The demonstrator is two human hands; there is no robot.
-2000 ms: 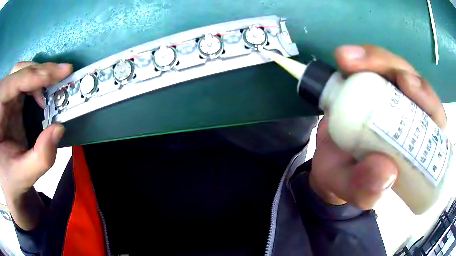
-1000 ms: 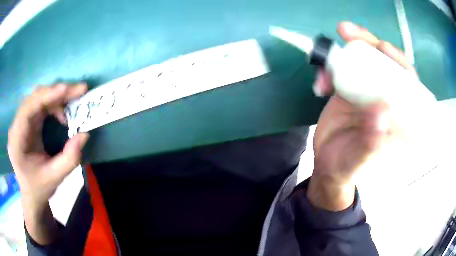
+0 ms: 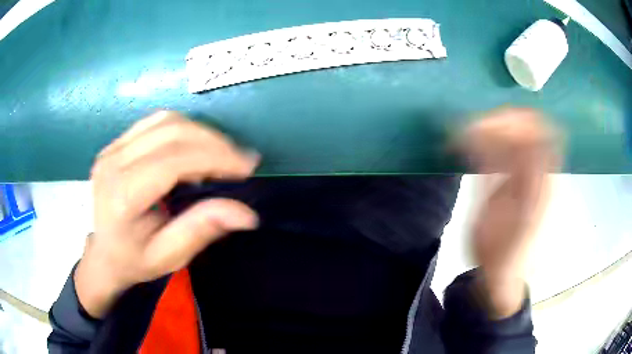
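Note:
The LED strip module point(image 3: 315, 50), white in the glare with a row of several round parts, lies flat on the green bench. The white glue bottle point(image 3: 532, 57) lies on its side to the right of the strip, its dark collar and nozzle towards the upper right. My left hand point(image 3: 163, 200) is below the strip's left end, thumb and fingers apart, empty. My right hand point(image 3: 509, 173) is below the bottle, touching neither it nor the strip. It is strongly blurred, so its finger shape is unclear.
The green bench point(image 3: 332, 124) has its near edge just in front of my body. A white curved stripe point(image 3: 601, 26) runs at the far right and another at the far left. A blue object point(image 3: 15, 207) stands beyond the bench edge at the left.
Both hands have let go of the strip and the bottle, which now lie farther up in view. My left hand has moved right and my right hand is lower.

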